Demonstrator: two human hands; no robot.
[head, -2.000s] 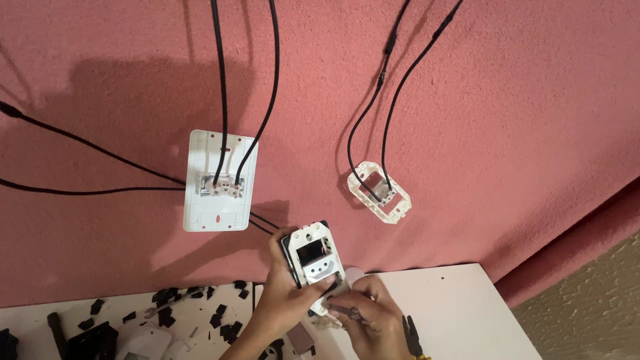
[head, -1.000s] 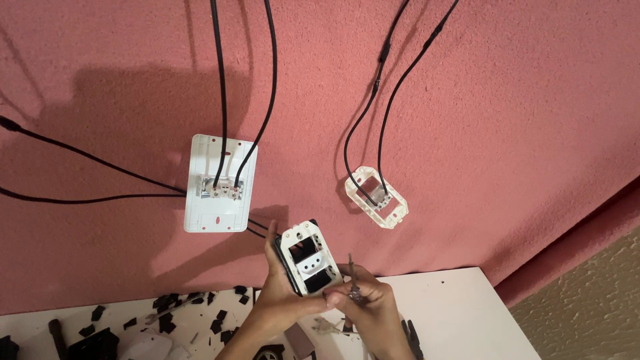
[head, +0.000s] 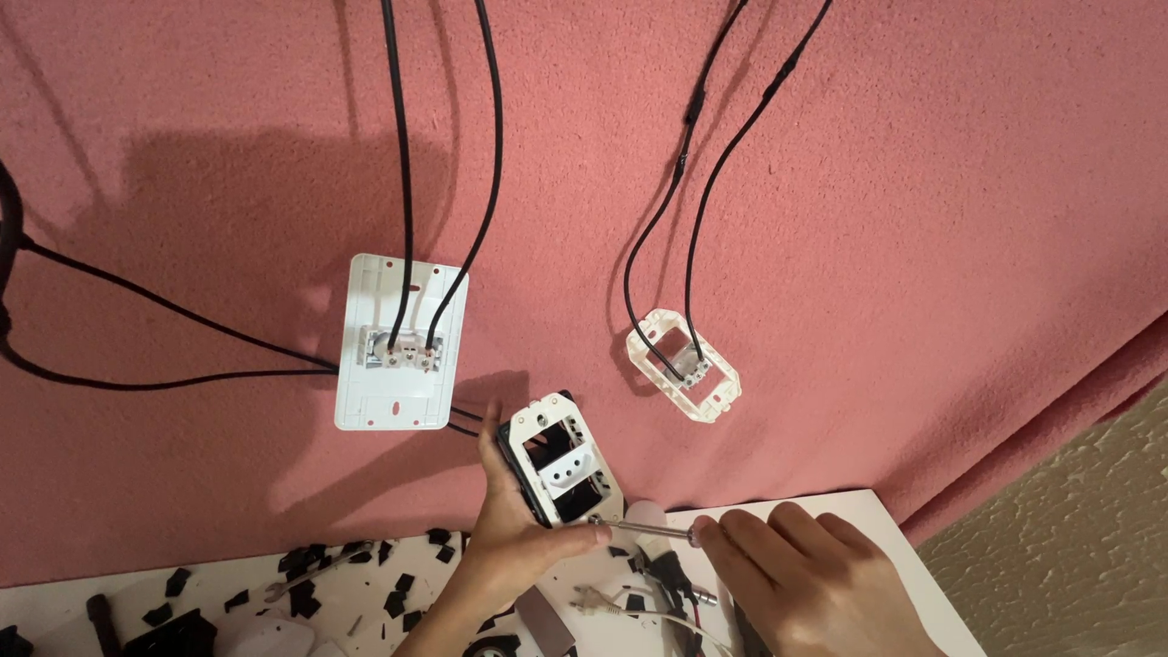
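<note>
A white outlet frame point(head: 610, 504) with a three-hole socket module point(head: 568, 469) sits against a black box point(head: 513, 461), tilted. My left hand point(head: 516, 534) grips the box and frame from the left, its thumb at the lower end. My right hand point(head: 803, 575) is closed around the handle of a screwdriver point(head: 652, 528); the shaft reaches left to the frame's lower end, near my left thumb. To the left hangs a white cover plate point(head: 397, 401), back outward, with black wires on its terminals. A second wired socket frame point(head: 725, 401) hangs up and to the right.
Black wires point(head: 499, 137) run down in front of the pink wall point(head: 867, 255). On the white table point(head: 876, 516) lie black scraps point(head: 397, 602), a wrench point(head: 315, 570), a white plug with its cord point(head: 598, 602) and a grey block point(head: 545, 622).
My right hand has moved to the right, and the screwdriver, pointing upward one second ago, now lies nearly level with its shaft at the frame's lower end. My left hand keeps its hold.
</note>
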